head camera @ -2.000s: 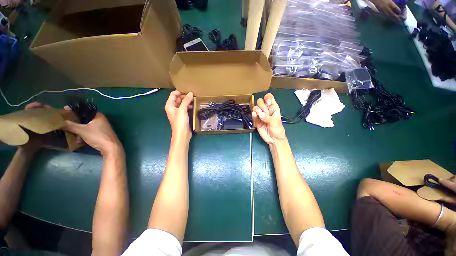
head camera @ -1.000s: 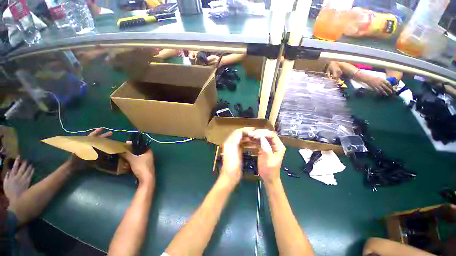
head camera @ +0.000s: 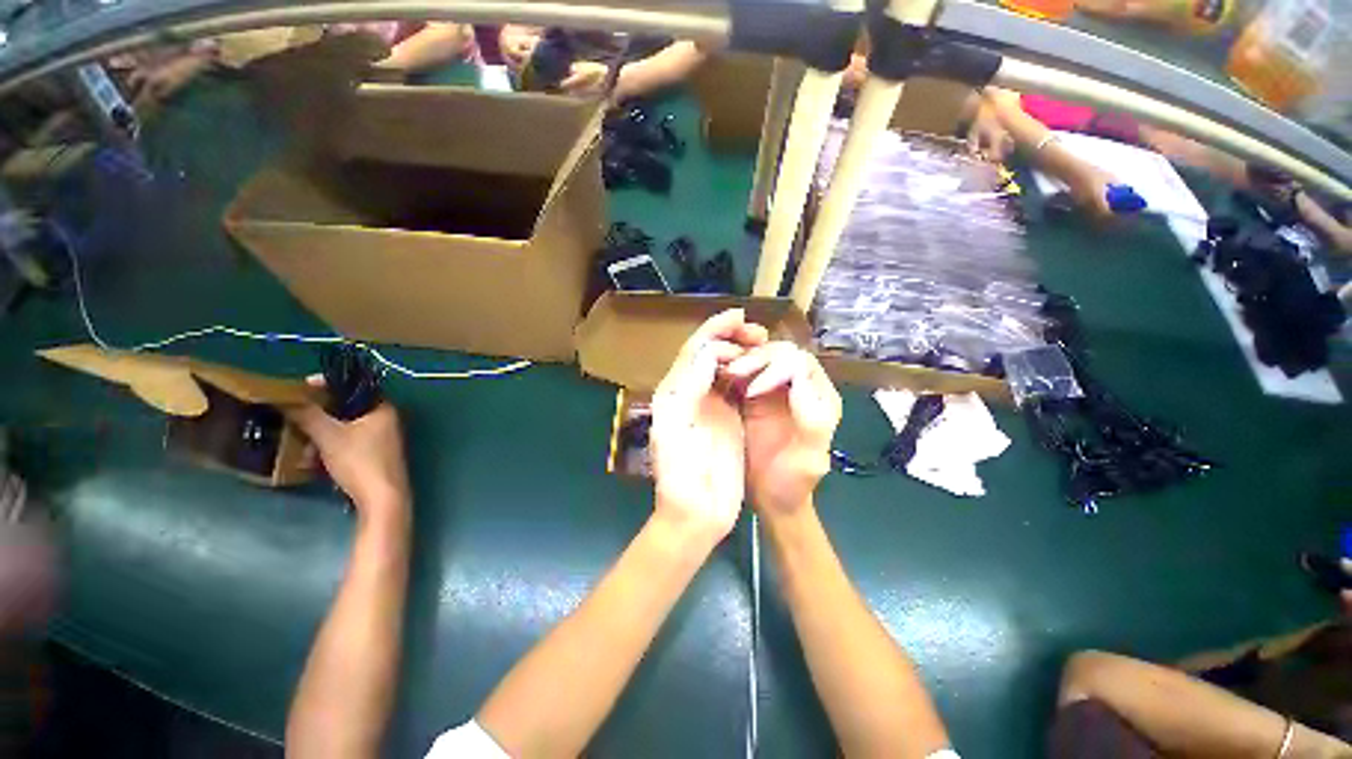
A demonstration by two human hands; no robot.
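Observation:
The small brown mailer box (head camera: 629, 335) stands open on the green table, its lid raised at the back. My left hand (head camera: 703, 423) and my right hand (head camera: 786, 423) are raised together in front of it and hide most of its inside. Their fingers are curled and the fingertips meet. Whether they hold anything small cannot be made out. A little dark content shows at the box's left end, beside my left hand.
A large open carton (head camera: 415, 282) stands behind left. Upright posts (head camera: 808, 193) rise behind the box. Clear plastic bags (head camera: 927, 252) are stacked behind right, with loose black cables (head camera: 1112, 445) and white paper (head camera: 952, 442) nearer. A co-worker's hand (head camera: 353, 438) holds cable by another box at left.
Two seconds ago my hands were at the box's two ends and its cables showed. They have come together in front of it. The camera view has also shifted.

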